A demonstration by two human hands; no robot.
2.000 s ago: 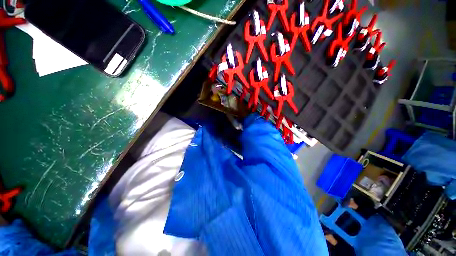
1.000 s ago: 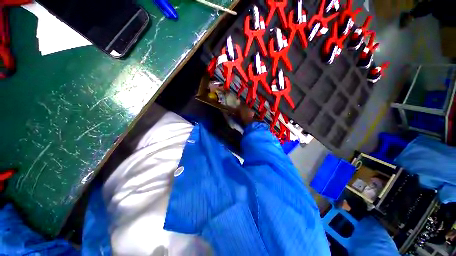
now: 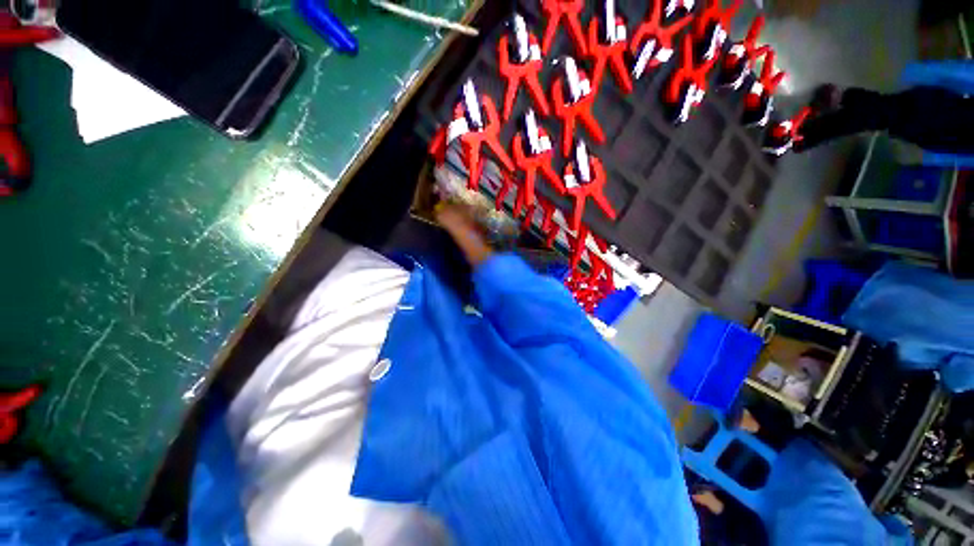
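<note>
My right hand (image 3: 466, 233) is small and blurred. It reaches into a small cardboard box (image 3: 424, 198) between the bench edge and the clamp tray. The box holds pale, unclear items. The fingertips blend into them, so I cannot tell whether they grip anything. My left hand is out of the picture; only a blue sleeve (image 3: 43, 507) shows at the lower left. Red spring clamps (image 3: 525, 66) with white and black pieces in their jaws stand in the large dark compartment tray (image 3: 684, 203).
A black smartphone (image 3: 182, 53) lies on white paper (image 3: 118, 105) on the scratched green bench (image 3: 139, 245). A blue pen (image 3: 326, 26), a pale stick (image 3: 427, 16) and red clamps (image 3: 9, 133) are there too. Beyond the tray are a blue bin (image 3: 713, 360), a wooden box (image 3: 796, 368) and other people's limbs.
My right hand and forearm have moved left and come into clearer view at the box. The view has shifted slightly. A person's dark-clothed limb now shows at the right.
</note>
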